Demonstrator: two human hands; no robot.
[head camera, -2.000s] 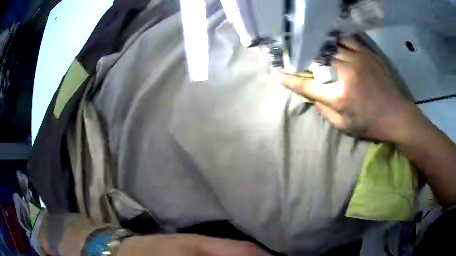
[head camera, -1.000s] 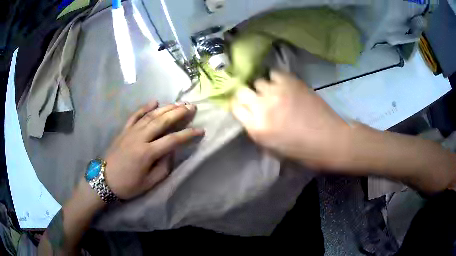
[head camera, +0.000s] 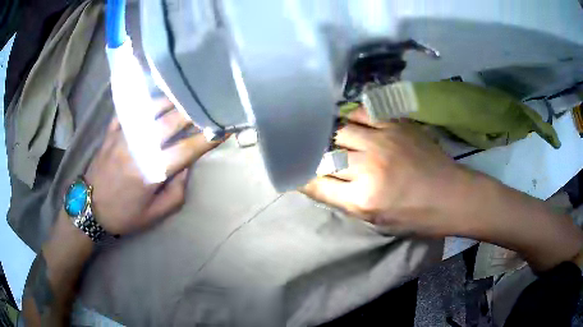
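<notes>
The grey-taupe body panel (head camera: 249, 255) is spread over the machine table, with a fine curved line running across it. My left hand (head camera: 137, 169) lies flat on it with fingers apart, partly behind the bright lamp. My right hand (head camera: 396, 172) is at the right of the machine head, its fingers bent on the cloth; whether they pinch it is hidden. The olive pocket bag (head camera: 479, 112) lies beyond my right hand. The sewing machine head (head camera: 281, 96) covers the needle and presser foot.
The machine lamp (head camera: 134, 108) glows left of the head. A pale ribbed knob (head camera: 390, 101) and dark tension parts are on the head's right. A folded taupe piece (head camera: 48, 96) hangs at the left. The white table edge (head camera: 524, 172) shows at right.
The machine head now looms larger and nearer in view. My left hand has moved left relative to the picture, fingers behind the lamp. The olive piece lies flatter, further right.
</notes>
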